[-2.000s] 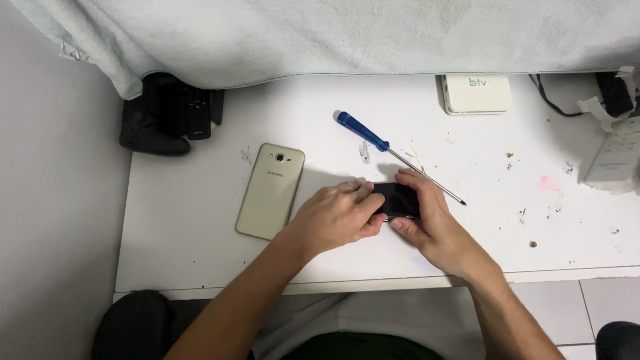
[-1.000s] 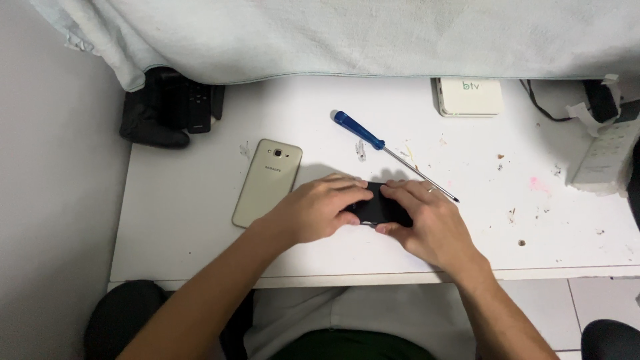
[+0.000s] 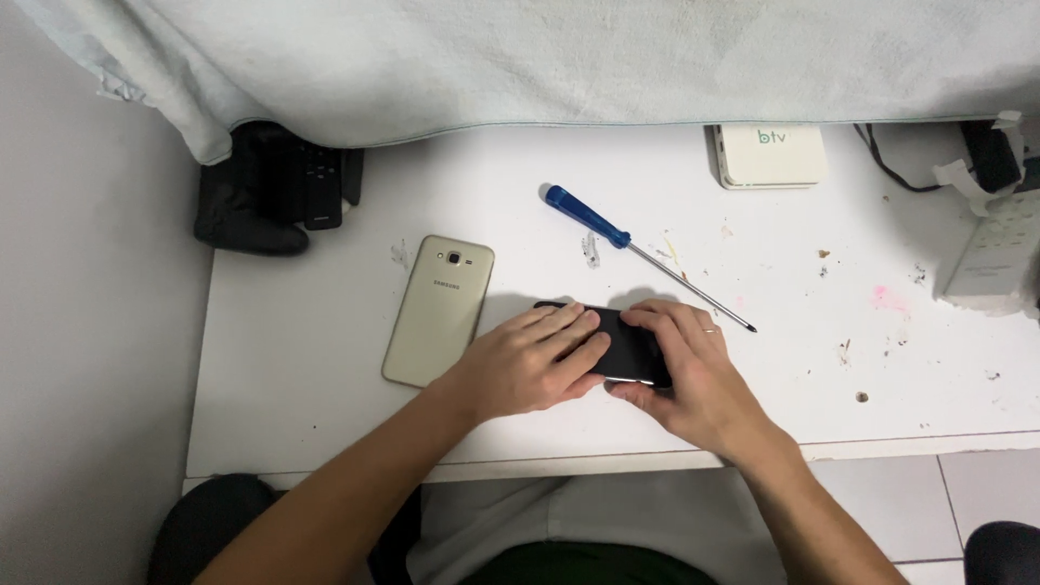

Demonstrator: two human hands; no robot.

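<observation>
A black smartphone (image 3: 630,349) lies sideways near the front edge of the white table, its dark face up. My left hand (image 3: 536,357) rests with its fingers across the phone's left part. My right hand (image 3: 691,370) grips the right end, thumb at the near edge and fingers over the far edge; a ring is on one finger. Left of my hands lies a gold Samsung smartphone (image 3: 439,313), back up, close to my left wrist. Beyond the black phone is a screwdriver with a blue handle (image 3: 587,216), its tip pointing right and toward me.
A white TV box (image 3: 772,158) sits at the back under a hanging pale cloth (image 3: 520,65). At the back left are a black game controller (image 3: 252,203) and a black remote control (image 3: 322,191). A wrapped pale remote control (image 3: 995,252) and a cable (image 3: 890,166) are at the right.
My left hand's fingers have spread flatter over the black phone, where they were bent at its left end two seconds ago. The gold phone and the screwdriver have stayed in place.
</observation>
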